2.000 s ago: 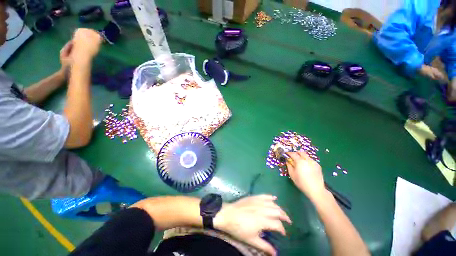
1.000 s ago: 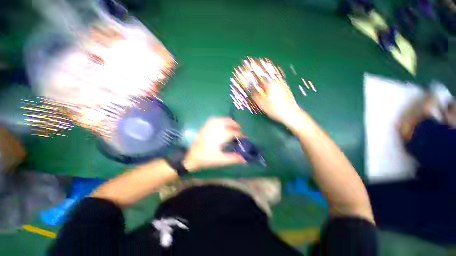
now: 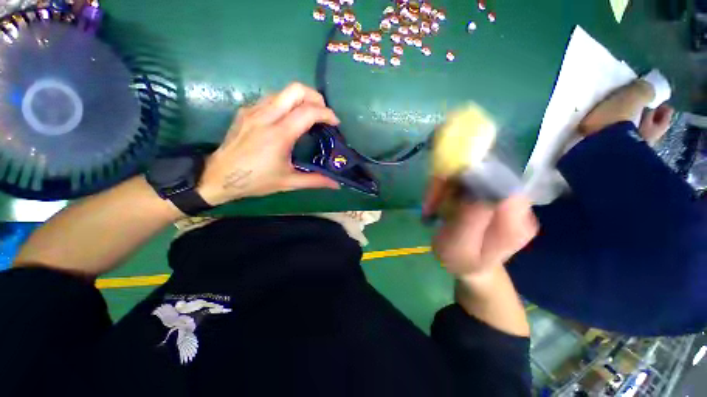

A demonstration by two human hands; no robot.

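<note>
My left hand [image 3: 271, 143] grips a dark fan clip [image 3: 335, 159] on the green table near its front edge. A small shiny copper-coloured cap [image 3: 339, 161] sits on the clip. A thin dark curved strip runs from the clip to the right. My right hand [image 3: 484, 233] holds a mallet [image 3: 465, 143] with a pale yellow face and silver head, raised right of the clip and apart from it; hand and mallet are blurred. A loose pile of copper-coloured caps [image 3: 395, 35] lies at the top centre.
A round fan head with grille [image 3: 85, 108] lies at the left, beside my left forearm. At the right, a person in a dark blue sleeve [image 3: 620, 194] rests a hand over a white sheet [image 3: 570, 101]. The green table's [image 3: 232, 46] front edge runs just below the clip.
My right hand has left the copper pile and is now at the right with the mallet. My left hand has the clip nearer the table edge. The view has moved closer to the table's front.
</note>
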